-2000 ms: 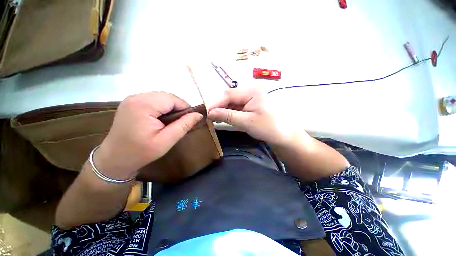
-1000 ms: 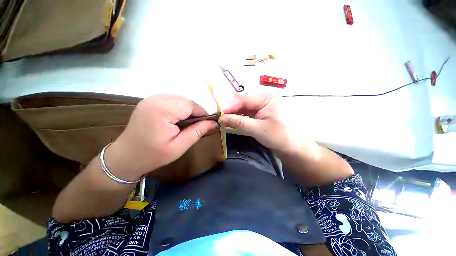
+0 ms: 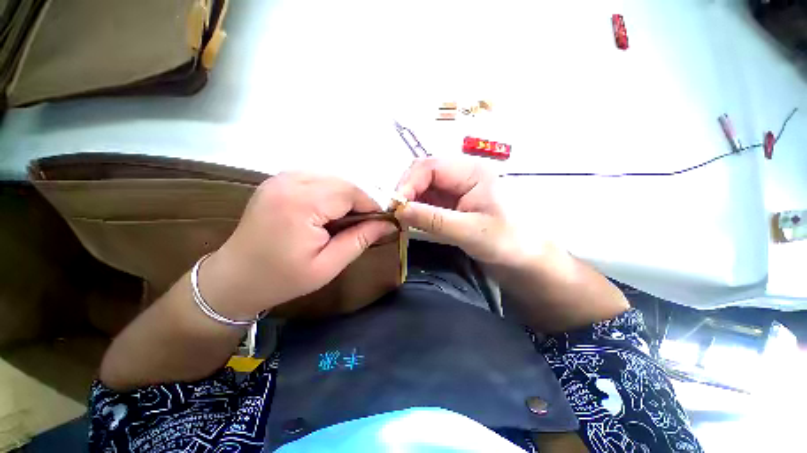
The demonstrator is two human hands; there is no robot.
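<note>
A large brown bag body point(image 3: 159, 212) lies along the table's near edge and over my lap, its open side up. My left hand point(image 3: 305, 234) pinches its upper right corner between thumb and fingers. My right hand point(image 3: 451, 208) pinches the short tan end tab point(image 3: 400, 205) at that corner. A tan binding line point(image 3: 403, 257) runs down the bag's right edge. The fingertips of both hands nearly meet and partly hide the corner.
Silvery snips point(image 3: 410, 139), a red block point(image 3: 487, 147) and small tan offcuts point(image 3: 464, 110) lie beyond my hands on the white table point(image 3: 336, 71). Another red block point(image 3: 619, 31) is farther back. A dark cord point(image 3: 602, 173) runs right. Stacked brown bags point(image 3: 106, 49) lie at upper left.
The tan strip that stood up from the corner is now folded down small between my right fingertips. Hands and bag corner have shifted slightly right in view.
</note>
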